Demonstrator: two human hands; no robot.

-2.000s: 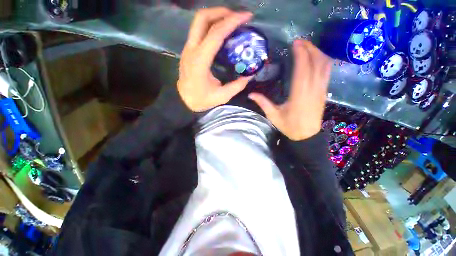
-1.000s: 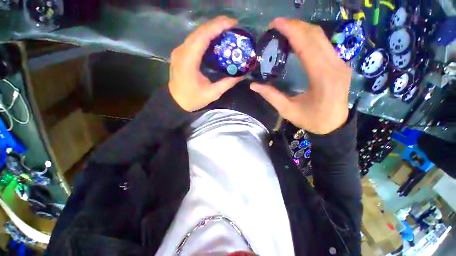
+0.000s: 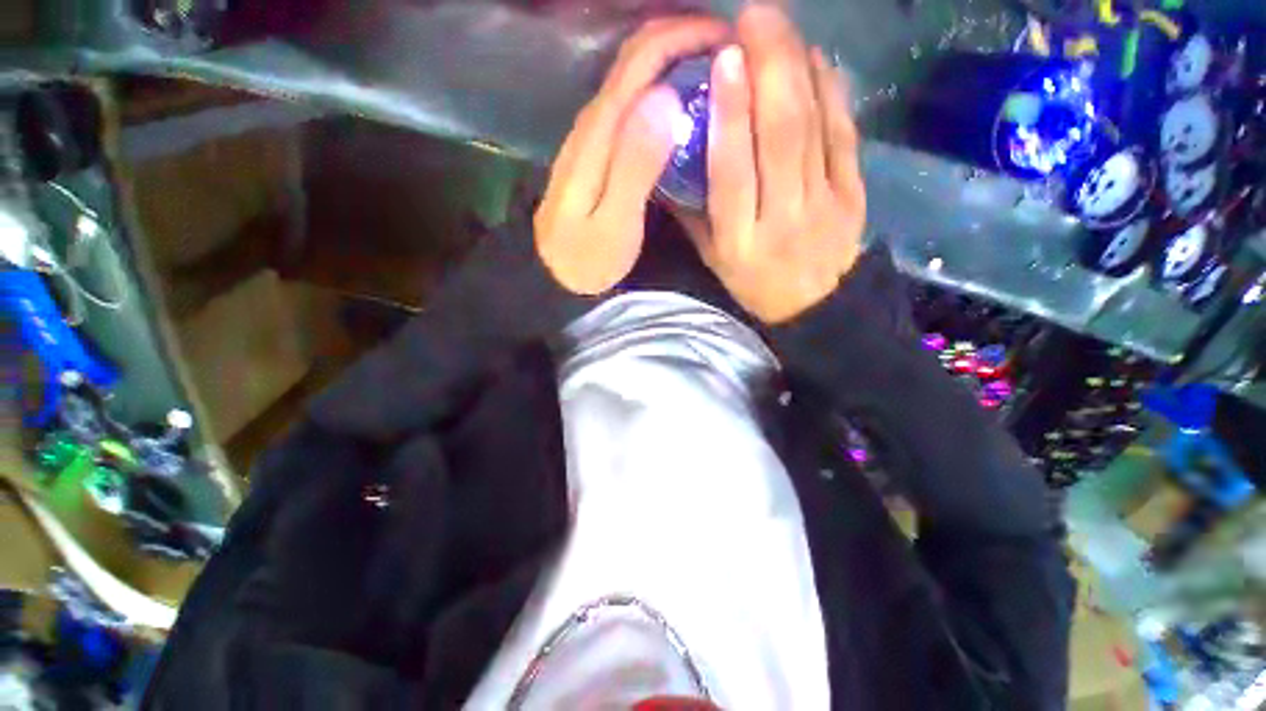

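Note:
My left hand and my right hand are together around one round light unit above the near edge of the bench. A bluish-purple part of the unit shows between the hands. The fingers cover most of it, so I cannot tell whether its two halves are joined. The right fingers lie flat over its right side; the left fingers curl around its left side.
A glowing blue circuit board lies on the bench mat at right. Beside it are several black housings with pale faces. Glowing pink units sit lower right. Cardboard is below the bench at left. A blue tool is far left.
The hands were apart, the left on a lit board unit and the right on a pale-faced housing. They have come together, the right moving left, and the separate housing no longer shows.

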